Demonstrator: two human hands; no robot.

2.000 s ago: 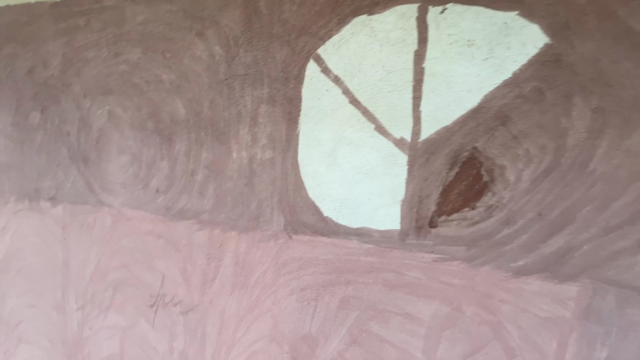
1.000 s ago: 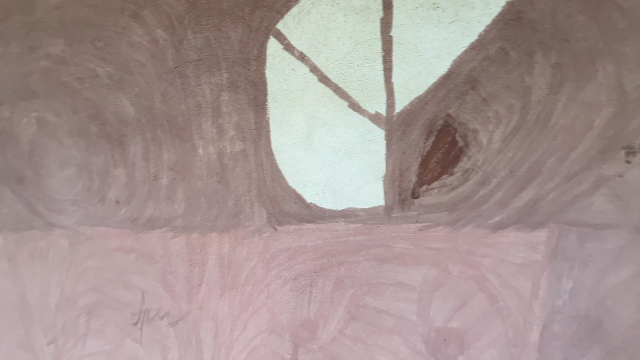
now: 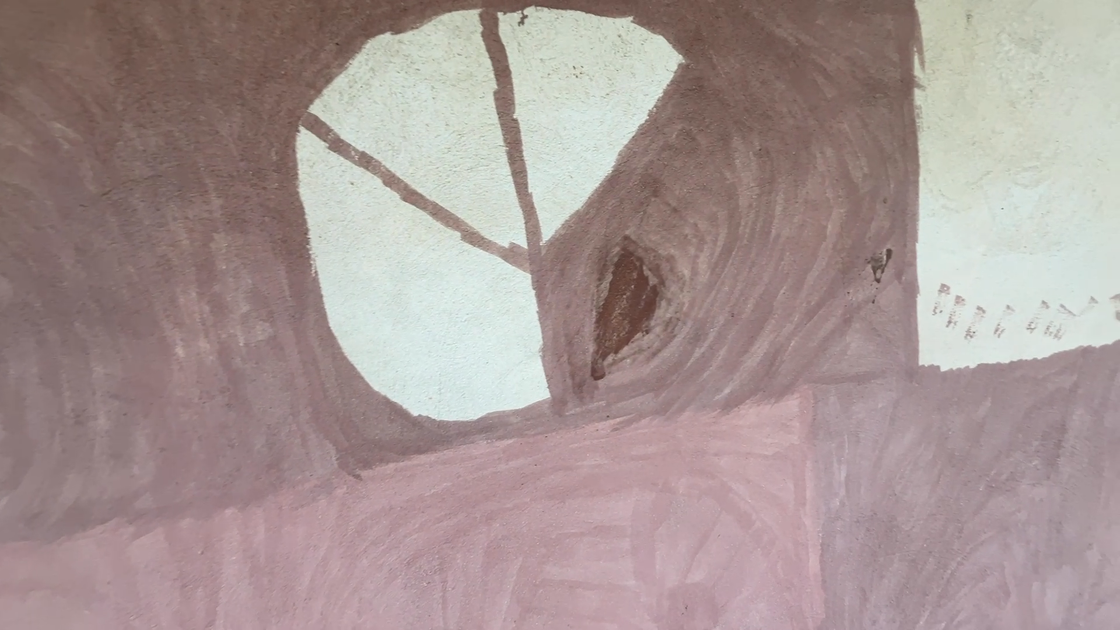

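Neither my left hand nor my right hand shows in the head view. A painted wall point(image 3: 761, 210) fills it, brown-mauve in the upper part. A rounded white patch point(image 3: 411, 324) lies left of the middle, crossed by two brown painted stripes point(image 3: 516, 166) that meet near its right side. Just right of the patch is a dark reddish-brown spot point(image 3: 626, 302) with a pointed top. A pink painted band point(image 3: 560, 516) runs along the bottom.
At the upper right is a pale wall section point(image 3: 1015, 175) with a row of short brown marks point(image 3: 1006, 319) low on it. Below it lies a greyish-mauve painted area point(image 3: 971, 490). A small dark chip point(image 3: 880, 262) marks the wall near the pale section's edge.
The view has shifted right and tilted, so the pale wall section at the right now shows. Nothing on the wall has plainly changed.
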